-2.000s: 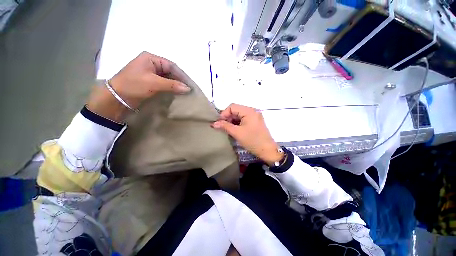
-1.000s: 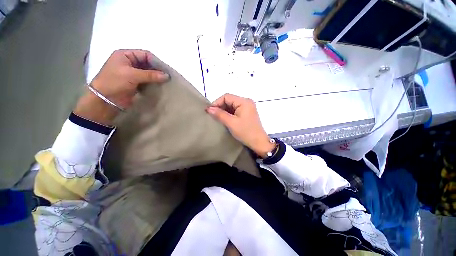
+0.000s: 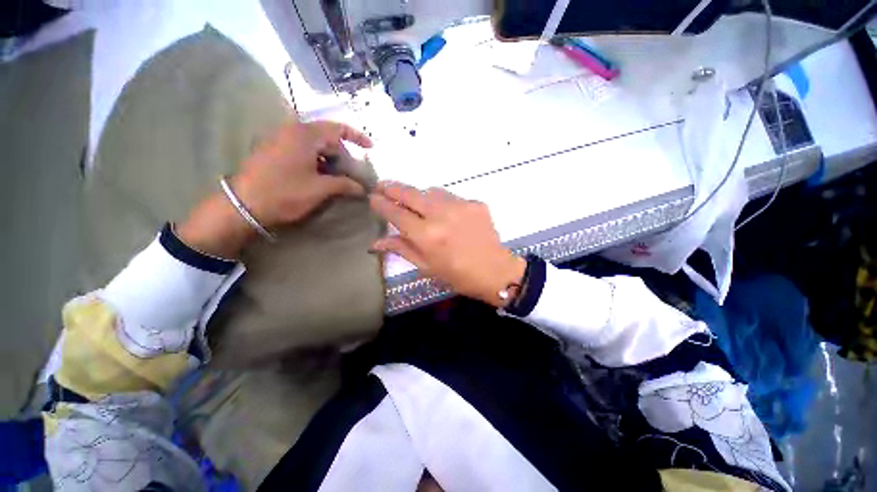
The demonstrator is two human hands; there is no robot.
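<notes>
A khaki cloth panel (image 3: 298, 279) lies over the front edge of the white machine table and hangs towards my lap. My left hand (image 3: 293, 178) pinches its right edge between thumb and fingers, just in front of the needle area. My right hand (image 3: 447, 235) is beside it, palm down, its fingertips touching the cloth edge near my left thumb; whether it grips the cloth is hard to tell. The presser foot (image 3: 354, 79) of the sewing machine is just beyond my hands, with a blue-grey cylinder (image 3: 400, 82) to its right.
More khaki cloth (image 3: 43, 221) lies at the far left. Pink and blue pens (image 3: 588, 60) lie right of the machine. A ruler strip (image 3: 615, 219) runs along the table's front edge. A white plastic bag (image 3: 716, 192) hangs at the right, above blue cloth (image 3: 760, 346).
The view has shifted, with the machine now further left. My hands have come close together. The panel now spreads flatter on the table at left, where before its edge was held out between my hands.
</notes>
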